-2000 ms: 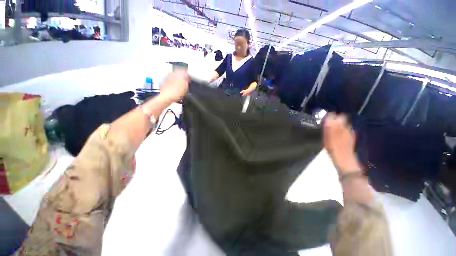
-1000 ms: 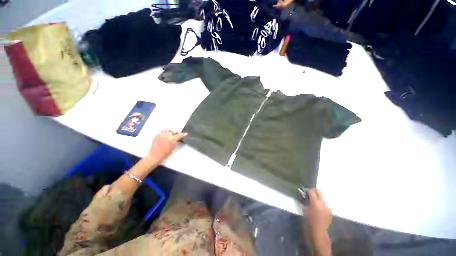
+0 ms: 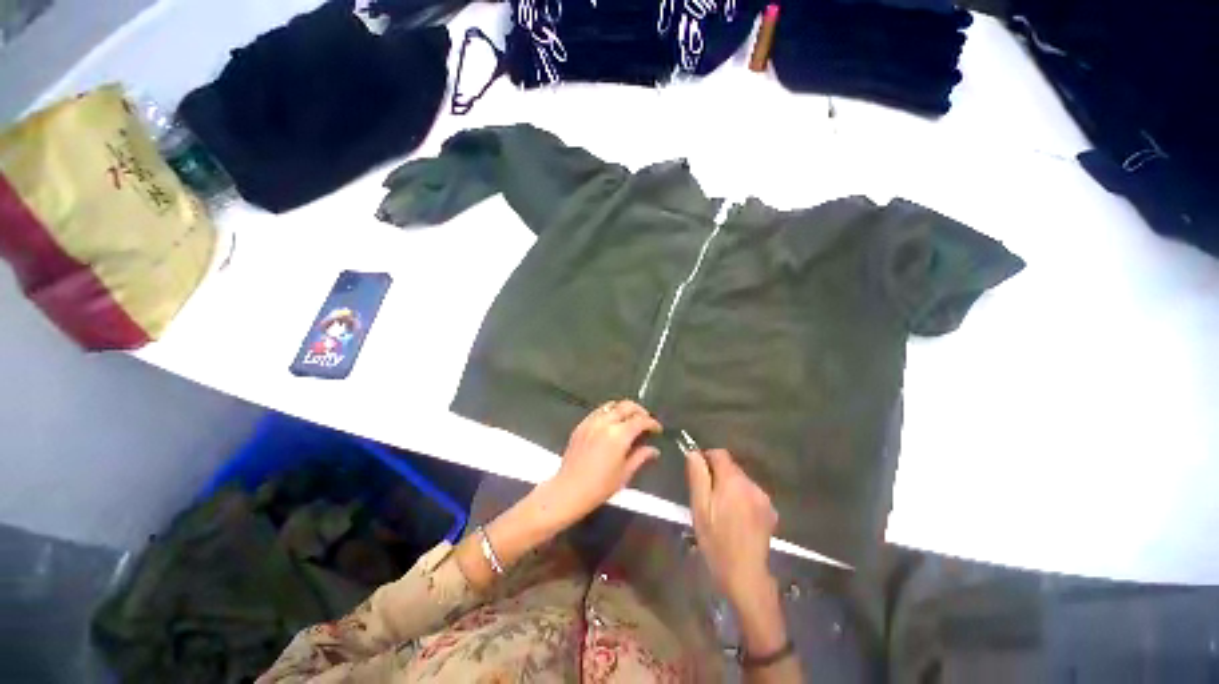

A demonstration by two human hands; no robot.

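An olive-green zip-front jacket (image 3: 789,321) lies flat on the white table, its hem toward me and its sleeves spread to the far left and right. Its pale front zipper (image 3: 681,301) runs down the middle. My left hand (image 3: 606,456) is at the hem by the zipper's lower end, with fingers pinched on the fabric. My right hand (image 3: 730,510) is just to the right, holding small silvery thread snips (image 3: 687,442) whose tips point at the hem near the zipper.
A dark phone (image 3: 341,325) lies left of the jacket. A yellow and red bag (image 3: 114,214) and black garment pile (image 3: 321,100) are at far left. Navy garments with white cords (image 3: 602,40), an orange thread spool (image 3: 765,38) and folded navy stack (image 3: 869,51) line the back. A blue bin (image 3: 428,481) is below left.
Both hands have moved from the hem's two corners to its middle by the zipper. Before that the jacket was held up in the air; it now lies on the table.
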